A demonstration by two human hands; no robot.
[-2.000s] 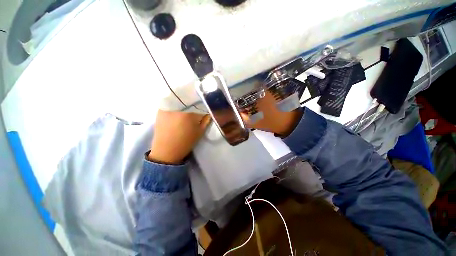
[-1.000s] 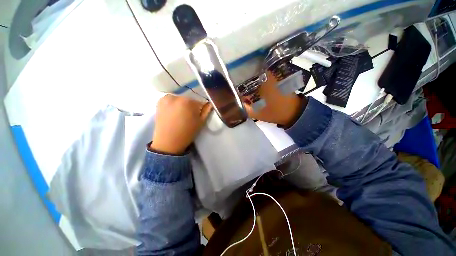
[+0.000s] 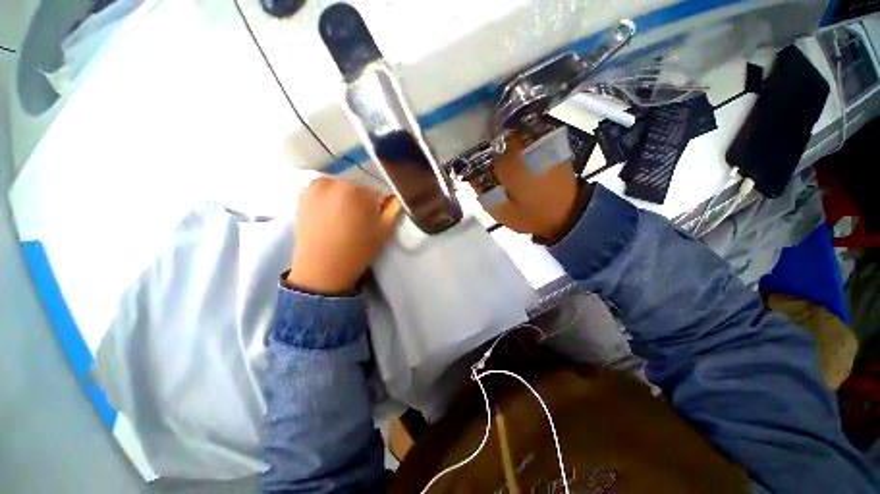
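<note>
A light grey garment piece (image 3: 449, 289) lies between my hands and drapes over the table's front edge, with more cloth spread to the left. My left hand (image 3: 336, 232) is curled on the cloth, its fingertips pinching it just left of the shiny take-up guard (image 3: 400, 154). My right hand (image 3: 536, 193) is right of the guard, under the machine head, with pale tape on its fingers; its fingertips are partly hidden by metal parts, so its hold cannot be told. The white sewing machine (image 3: 463, 48) with a blue stripe is above. The needle and presser foot are hidden.
Black labels (image 3: 661, 150) with pale print lie right of the machine, beside a crumpled clear plastic bag (image 3: 661, 82). A black phone (image 3: 780, 121) with a cable lies farther right. A white earphone cord (image 3: 487, 405) hangs over the brown apron. Grey cloth and a blue item are at lower right.
The machine head and guard sit higher and farther left in view. My right hand has shifted slightly, with its fingers more bent and apart from the guard. My left hand stays on the cloth.
</note>
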